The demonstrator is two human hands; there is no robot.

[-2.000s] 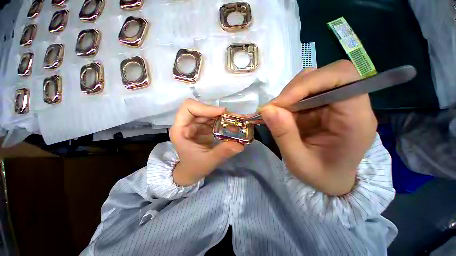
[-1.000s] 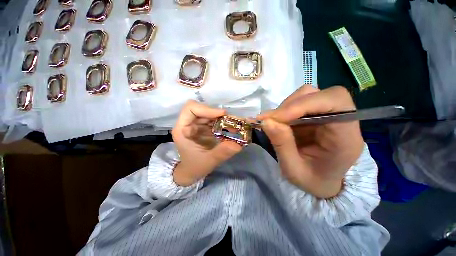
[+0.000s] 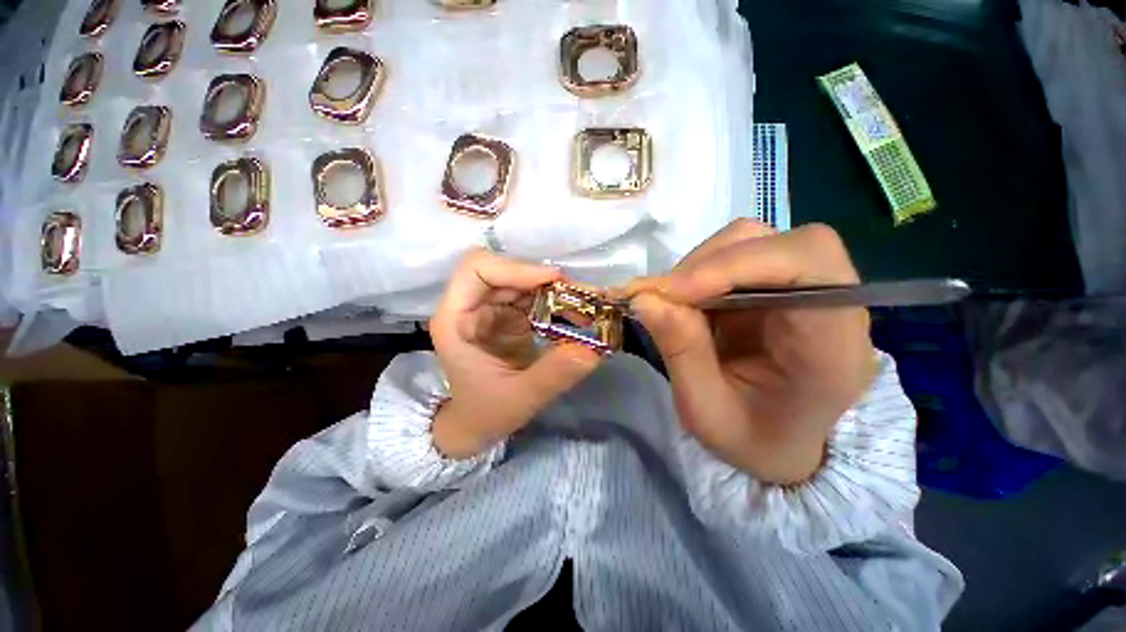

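Note:
My left hand holds a rose-gold watch case by its edges between thumb and fingers, tilted, above my lap. My right hand grips grey metal tweezers close to the tip, with the blunt end pointing right. The tweezer tip is at the right edge of the held case; my fingers partly hide it. Whether the tip holds an adhesive piece is too small to tell. More rose-gold cases, such as one near the foam's front, lie in rows on white foam sheets.
A pale strip with small dark marks lies beside the foam stack. A green-yellow strip lies on the dark green bench. A blue bin is at the right, behind a grey sleeve. A brown cardboard box is at the lower left.
My right hand has moved left and the tweezers have swung from a slant to nearly level. The held case has turned slightly. The foam and its cases sit a little lower in view.

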